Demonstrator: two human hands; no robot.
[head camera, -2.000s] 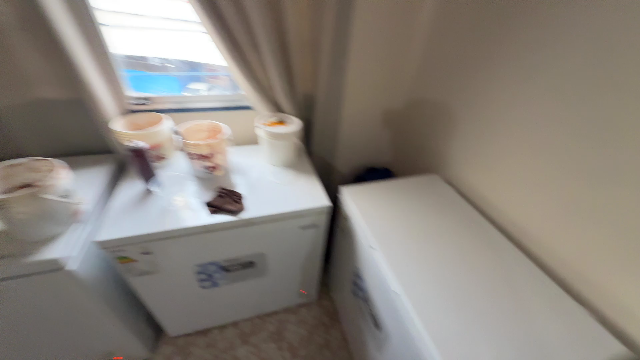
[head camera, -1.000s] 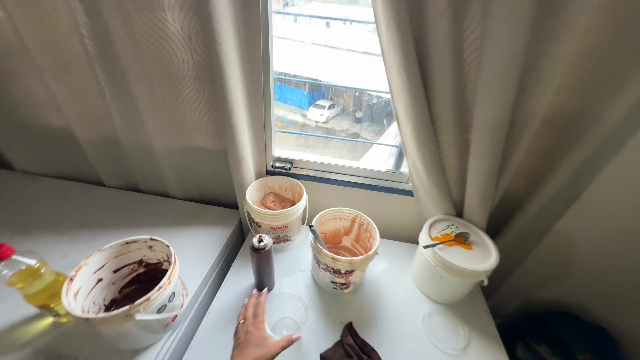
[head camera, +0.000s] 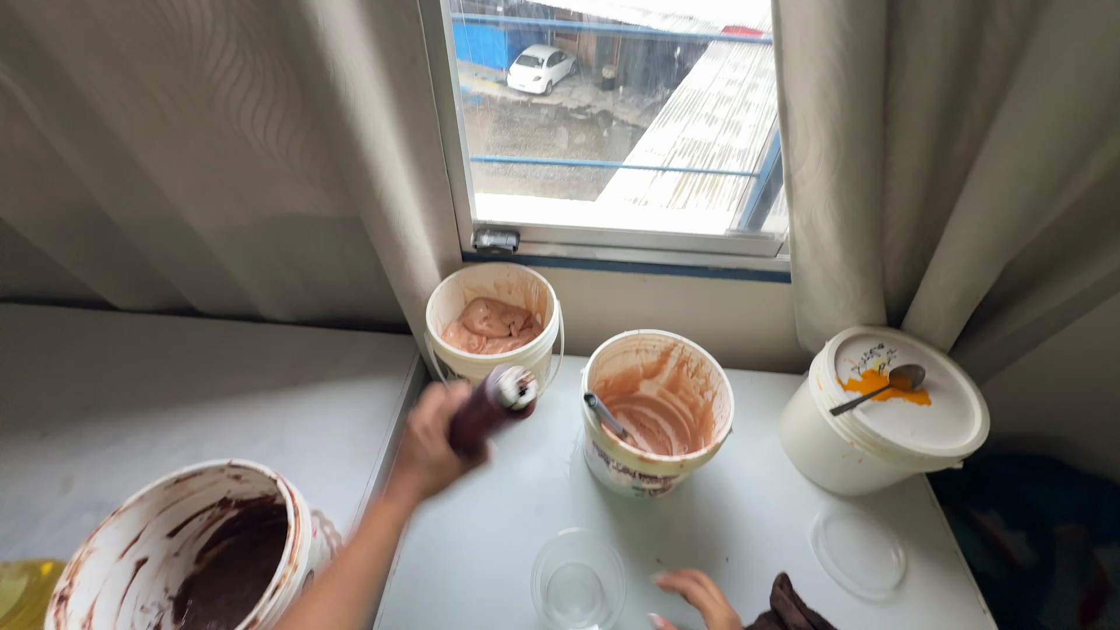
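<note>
My left hand (head camera: 437, 442) grips a dark squeeze bottle (head camera: 490, 416) with a smeared whitish top, held tilted above the white chest freezer, in front of a bucket of pinkish-brown cream (head camera: 494, 328). My right hand (head camera: 696, 599), partly cut off by the bottom edge, has its fingers apart beside a clear plastic cup (head camera: 573, 582). A dark brown cloth (head camera: 787, 608) lies right of that hand. Behind the cup, a second bucket (head camera: 656, 411), coated inside with brown cream, holds a utensil with a grey handle (head camera: 606, 416).
A lidded white bucket (head camera: 884, 420) with a spoon (head camera: 879, 389) and an orange smear stands at right, near a clear round lid (head camera: 857, 549). At lower left are a bucket of dark chocolate-coloured paste (head camera: 236, 560) and a bottle of yellow liquid (head camera: 26, 591). Curtains (head camera: 219, 157) flank the window.
One second ago the dark bottle stood upright on the freezer; now it is lifted and tilted in my left hand. My right hand has come into view. The view has moved closer to the buckets.
</note>
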